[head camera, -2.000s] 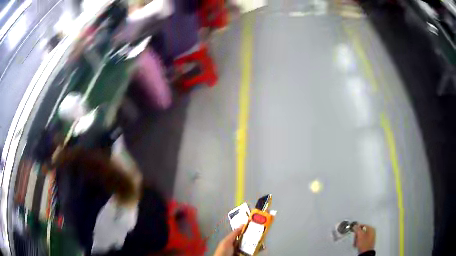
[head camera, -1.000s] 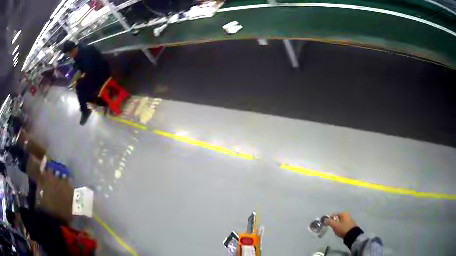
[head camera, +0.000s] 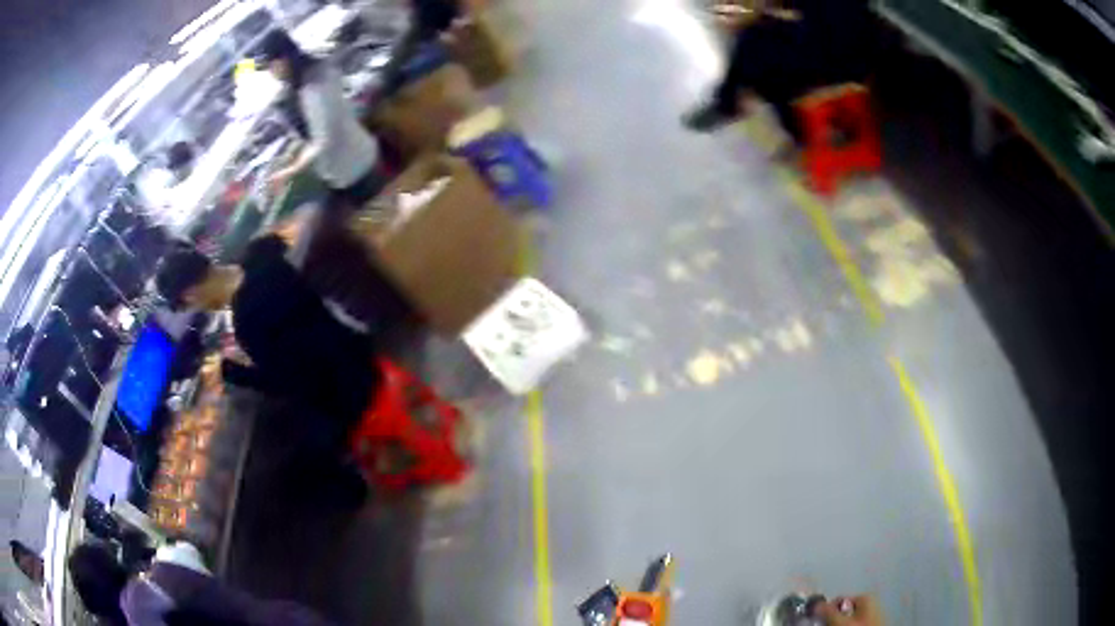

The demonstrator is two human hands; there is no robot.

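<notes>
A yellow-orange handheld product point(head camera: 641, 608) with a red spot and a dark upper tip shows at the bottom middle, cut off by the lower edge. A small dark flat piece with a light edge point(head camera: 598, 604) is just left of it. My left hand is not in view. My right hand point(head camera: 852, 610) is at the bottom edge, partly cut off, with its fingers on a small clear round thing point(head camera: 790, 609), which looks like a squat bottle and is blurred.
Grey floor with yellow lines. Seated workers point(head camera: 300, 324) and a red stool point(head camera: 407, 428) are at left. A brown carton point(head camera: 446, 245), white box point(head camera: 526, 334) and blue crate point(head camera: 507, 168) stand ahead. Another red stool point(head camera: 838, 137) is at upper right.
The view has swung left from the green bench to the aisle and cartons. The product and my right hand sit lower in the picture, more cut off.
</notes>
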